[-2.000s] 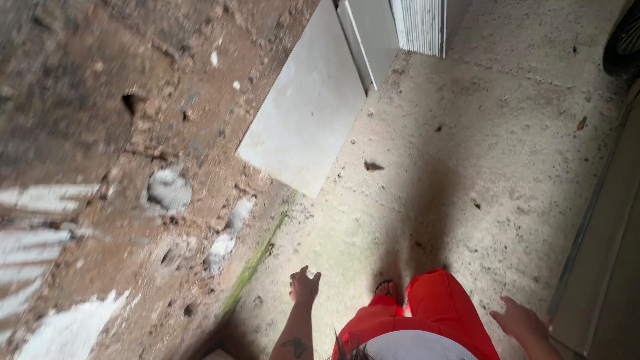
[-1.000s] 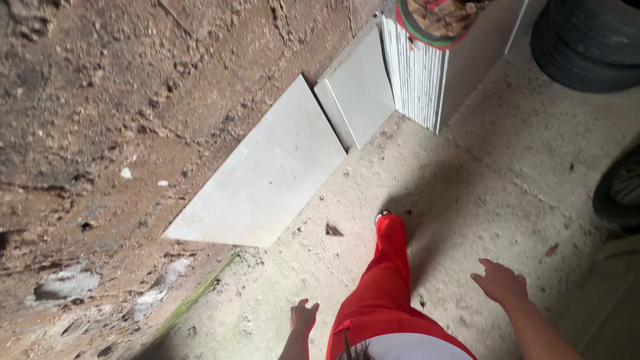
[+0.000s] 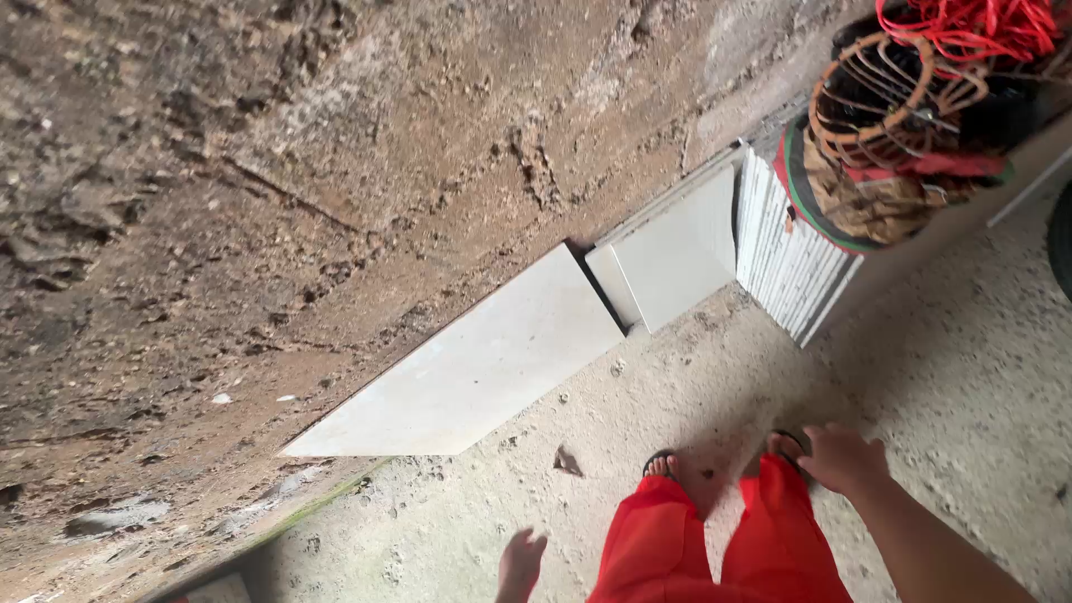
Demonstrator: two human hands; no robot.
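My left hand (image 3: 521, 563) hangs at the bottom, over the concrete floor, holding nothing, its fingers a little apart. To the right, above my right foot and red trouser leg, my right hand (image 3: 844, 459) is empty with its fingers spread. A large pale tile (image 3: 477, 368) leans on the rough wall ahead of my feet. Beside it stand smaller light tiles (image 3: 670, 243), also against the wall. A stack of tiles on edge (image 3: 787, 251) adjoins them. Neither hand touches any of these.
A container with a green and red rim (image 3: 804, 201) sits on the stack, holding crumpled brown material. A rusty wire basket (image 3: 875, 100) and red plastic strands (image 3: 971, 29) lie on top. A black tyre (image 3: 1062, 234) is at the right edge. A dry leaf (image 3: 567, 461) lies on the floor.
The view has swung, bringing the wire basket and red strands into sight. Both feet now show side by side near the tiles; one second ago only one showed. My right hand is now over the right foot.
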